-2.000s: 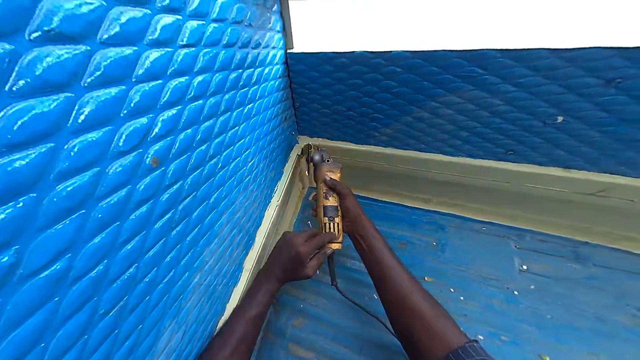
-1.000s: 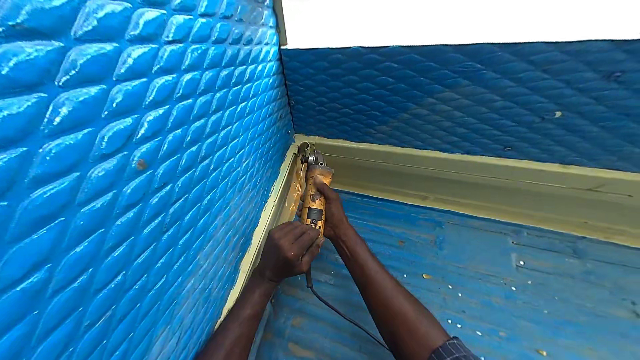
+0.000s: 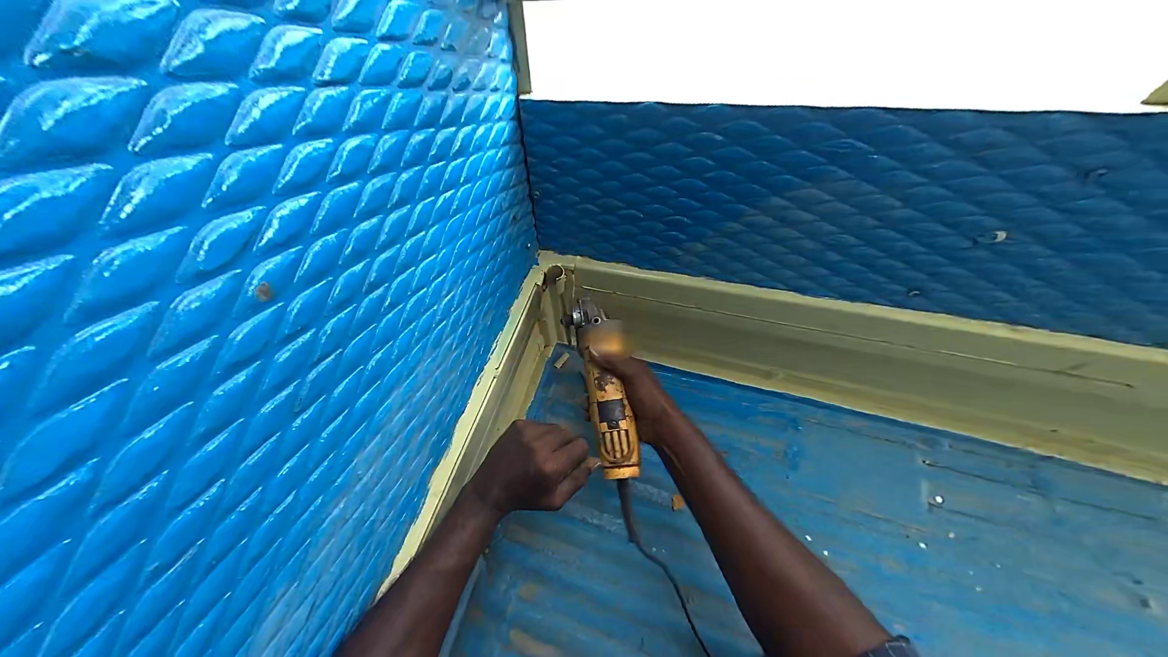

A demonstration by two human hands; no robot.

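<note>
My right hand [image 3: 639,388] is wrapped around the body of a yellow corded angle grinder [image 3: 613,411], its metal head pointing up toward the corner. Beside the grinder's rear end is my left hand [image 3: 538,465], fingers curled; whether it touches the tool or holds something small is unclear. A notch with a dark round opening [image 3: 554,274] shows in the corner, where the cream-painted metal trims meet. A small pale piece [image 3: 562,360] lies just below the grinder's head. The black power cord [image 3: 662,566] trails down from the tool across the blue floor.
A glossy blue quilted-pattern panel [image 3: 228,319] rises on the left, and a darker one [image 3: 776,182] spans the back. Cream trim [image 3: 867,338] runs along the base of both. The worn blue corrugated floor [image 3: 867,511] has small scattered debris.
The grinder has come down and away from the corner in my right hand, showing the opening there. My left hand, earlier on the rear of the grinder, is now beside it.
</note>
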